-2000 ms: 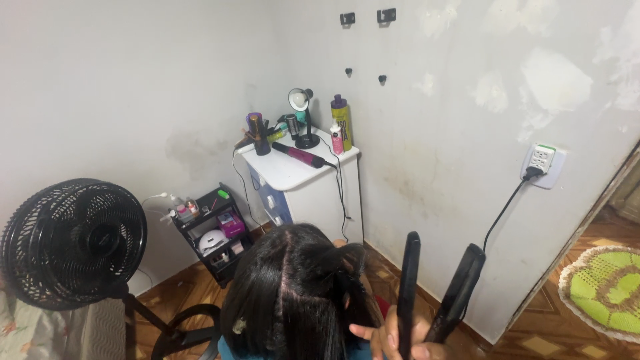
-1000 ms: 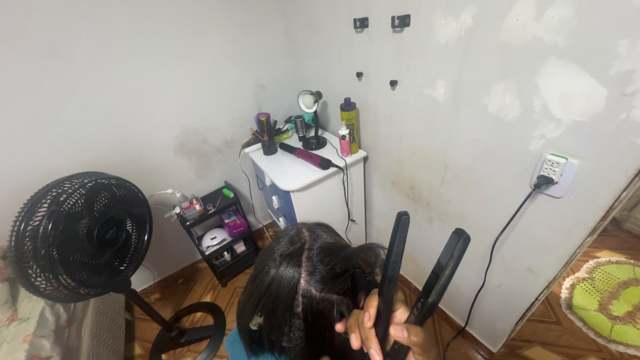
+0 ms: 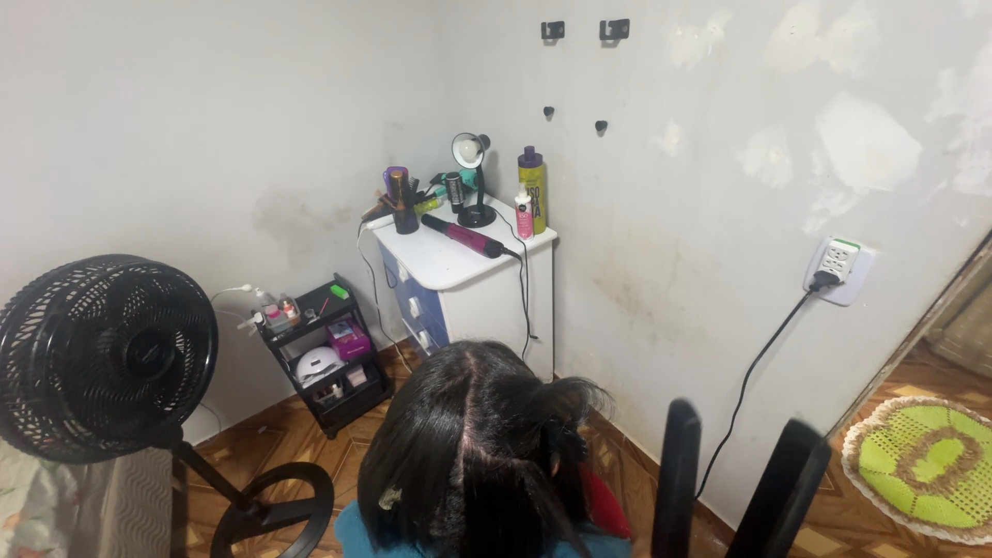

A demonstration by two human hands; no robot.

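A black hair straightener (image 3: pixel 678 480) rises from the bottom edge at the right, its two arms spread apart and blurred. The hand on its handle is hidden below the frame; neither my left hand nor my right hand shows clearly. Left of the straightener is the head of a seated person, seen from above, with dark hair (image 3: pixel 434 418) parted down the middle and across. A section on the right side is gathered and sticks out. A pale clip or ornament (image 3: pixel 390 497) sits in the hair at lower left. The straightener does not touch the hair.
A black pedestal fan (image 3: pixel 147 353) stands at left, beside a black shelf trolley (image 3: pixel 329 364). On the white dresser (image 3: pixel 449 267) are a purple hot-air brush (image 3: pixel 465 236), a lamp (image 3: pixel 477 186) and bottles. A black cord (image 3: pixel 748 372) hangs from the wall outlet (image 3: pixel 841 260). A green crocheted rug (image 3: pixel 922 465) lies right.
The hand seen holding the straightener has dropped out of view at the bottom. The straightener is lower and farther right of the head, with its arms still apart.
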